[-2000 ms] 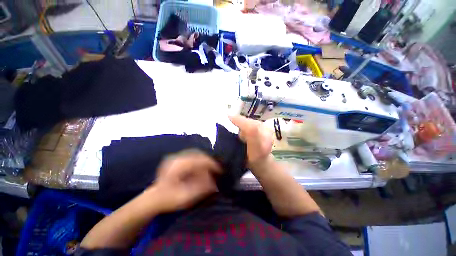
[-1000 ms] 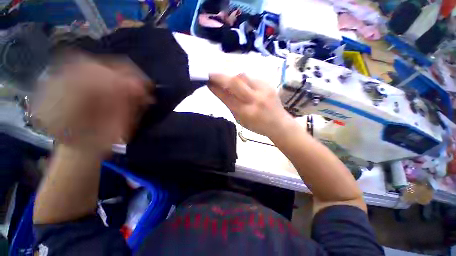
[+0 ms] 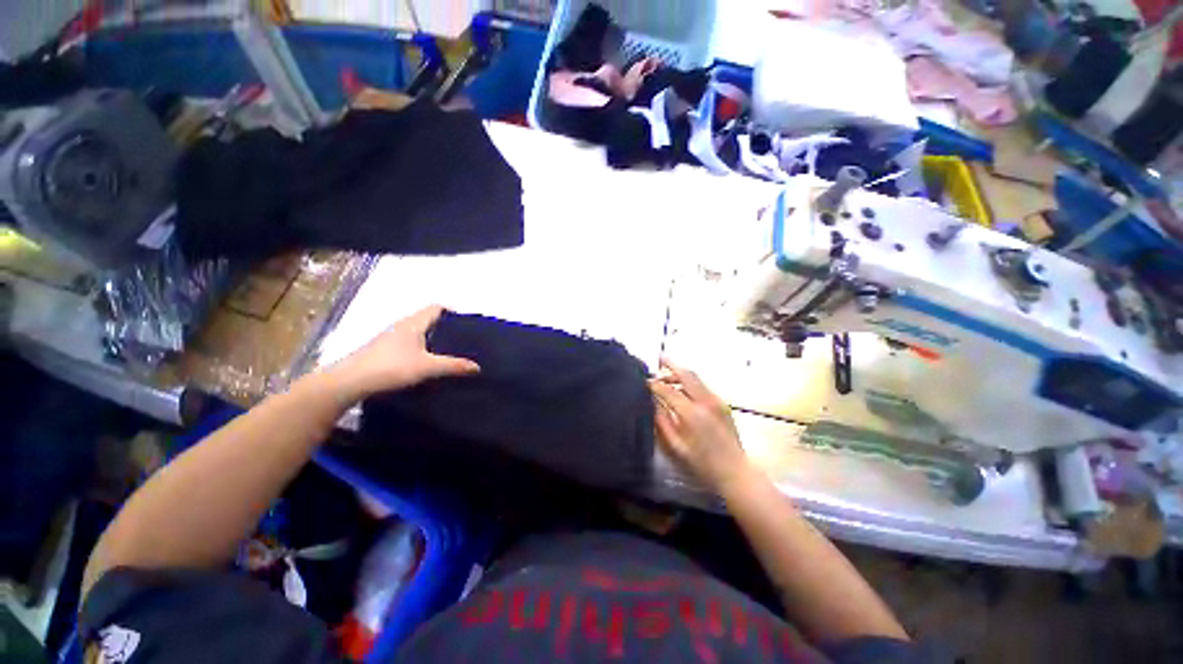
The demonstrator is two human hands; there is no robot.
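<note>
A black fabric panel lies at the table's front edge, on other black cloth. My left hand holds its left end, thumb on top near the upper left corner. My right hand is at its right end, fingertips at the edge; whether they grip it is unclear. A larger black cut-piece pile lies at the back left, touched by neither hand. The white industrial sewing machine stands to the right of my right hand, its needle area left of the blue-striped arm.
A light blue basket with black, pink and white scraps stands behind the table. Plastic-wrapped cardboard covers the left end. A dark blue crate is below the front edge. A grey-green strip lies under the machine arm.
My left hand has come from the back-left pile down to the front panel's left end. My right hand has moved down to its right end. The view has shifted and the pile lies flatter.
</note>
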